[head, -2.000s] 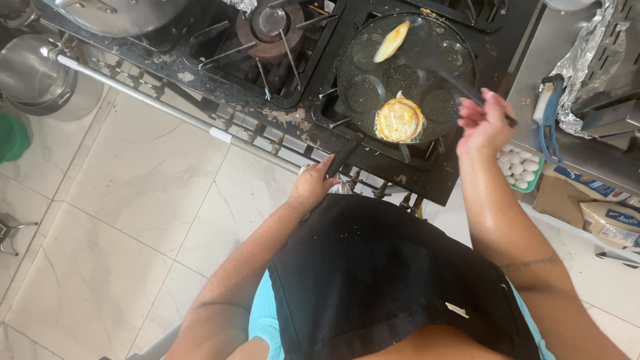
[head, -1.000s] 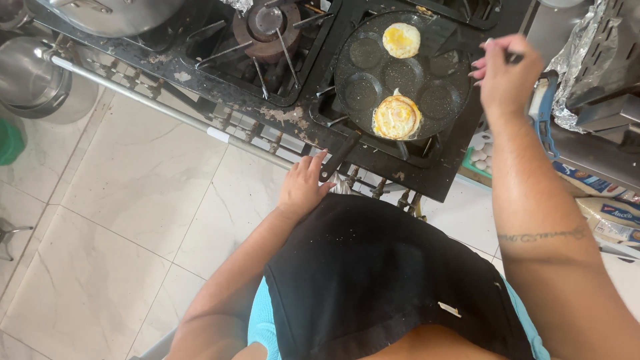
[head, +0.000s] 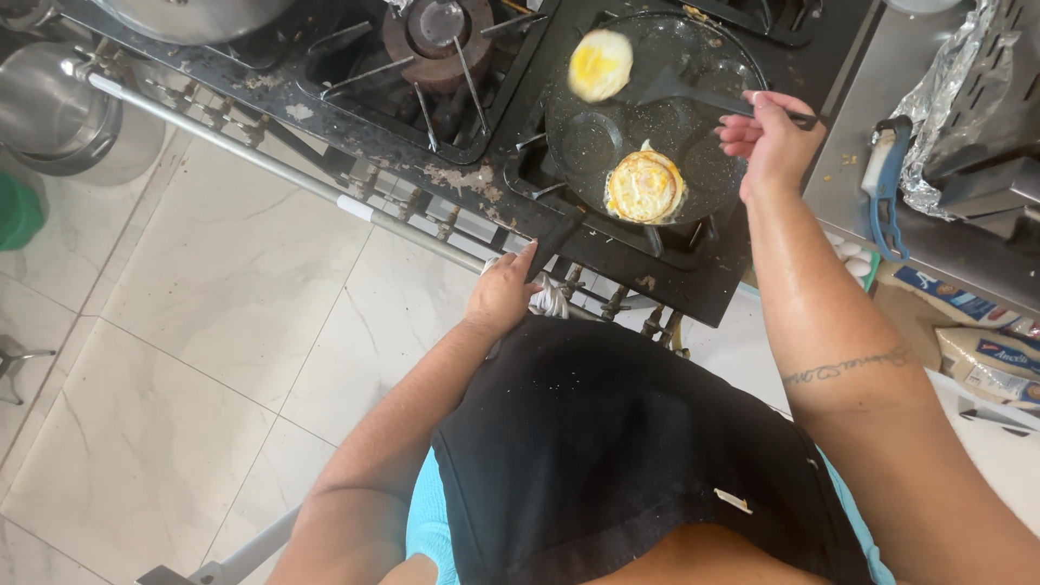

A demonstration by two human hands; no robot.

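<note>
My right hand [head: 776, 142] grips the handle of a black spatula [head: 691, 93], its blade over the round, multi-well black pan [head: 585, 166] just right of the upper fried egg [head: 600, 66]. That egg shows yellow yolk and lies by the pan's upper left rim, slightly blurred. A second, browned fried egg [head: 646, 186] sits in a lower well. My left hand [head: 505, 291] is on the end of the pan's black handle [head: 555, 244], near the stove's front edge.
The pan stands on a gas stove [head: 463, 183] beside another burner [head: 439, 36]. A large metal pot [head: 191, 16] is at upper left. To the right are crumpled foil [head: 934, 106], a blue-handled tool [head: 886, 191] and white eggs [head: 857, 266] in a green tray. A metal rail [head: 292, 177] runs along the stove front.
The upper egg was tilted on its side two seconds ago; now it lies flat, farther left in the pan. My right hand moved up and right, then back left and down. The browned egg has stayed put.
</note>
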